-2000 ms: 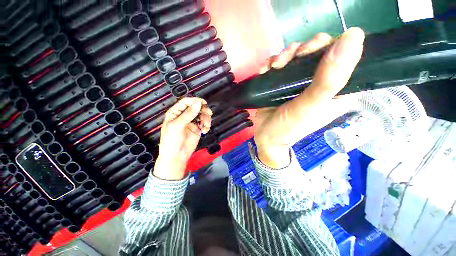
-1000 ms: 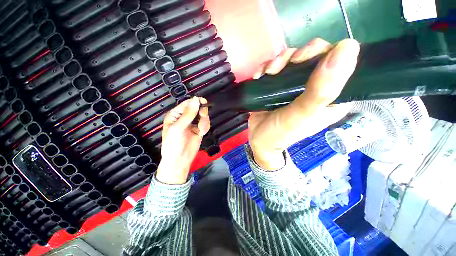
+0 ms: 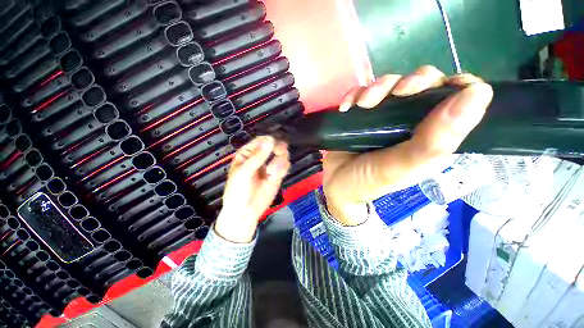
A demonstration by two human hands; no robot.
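My right hand [image 3: 397, 144] is wrapped around the thick dark electric screwdriver [image 3: 512, 118], whose narrow nose points left at the housings. My left hand [image 3: 253, 182] is beside the nose, thumb and fingertips pinched together near the bit. Whether a screw is between them is too small and dark to tell. Black plastic housings [image 3: 131, 131] lie side by side in long rows, their oval ends lined up like chain links. The bit's tip is hidden by the dark surroundings and my left fingertips.
A black screw tray [image 3: 56, 228] with a pale rim lies on the housings at the left. A green surface [image 3: 410, 35] is at the top. Blue crates [image 3: 400, 190], a white fan [image 3: 496, 182] and pale boxes [image 3: 531, 237] stand at the lower right.
My left hand has moved slightly right and down, its fingertips staying beside the nose. The screwdriver's rear has dropped lower in the picture, so the tool lies more level.
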